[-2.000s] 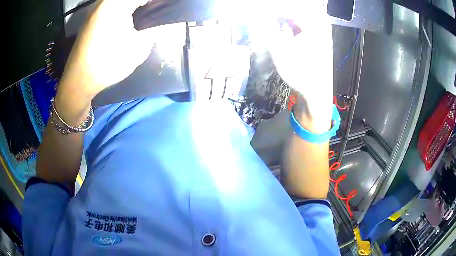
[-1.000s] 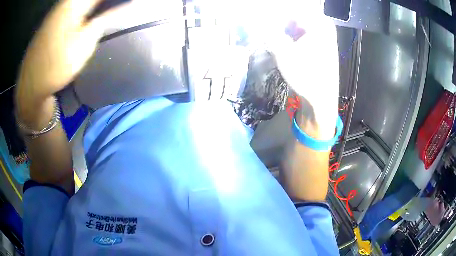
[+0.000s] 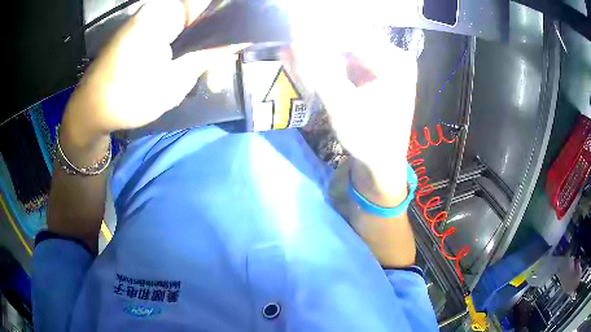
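My left hand (image 3: 139, 74), with a silvery bracelet, is at the upper left. Its thumb and fingers are around a bundle of dark cables (image 3: 210, 29), whose right end is lost in glare. My right hand (image 3: 363, 110), with a blue wristband, is right of the machine's white plate with a yellow arrow (image 3: 282, 97). Its fingers are washed out, so its grip is hidden. A small dark red patch (image 3: 360, 71) shows at this hand; I cannot tell what it is. The machine's upper part is hidden by glare.
A grey metal surface (image 3: 188, 104) lies left of the arrow plate. Crinkled plastic (image 3: 322, 133) hangs partly behind my right hand. A red coiled hose (image 3: 431, 201) is at right. Blue baskets with dark cables (image 3: 29, 162) are at left. A dark rounded rectangle (image 3: 440, 11) is at the top.
My left hand moved out left, then came back right with the dark bundle. My right hand moved left towards the arrow plate and now covers more of the plastic. The yellow arrow became clear.
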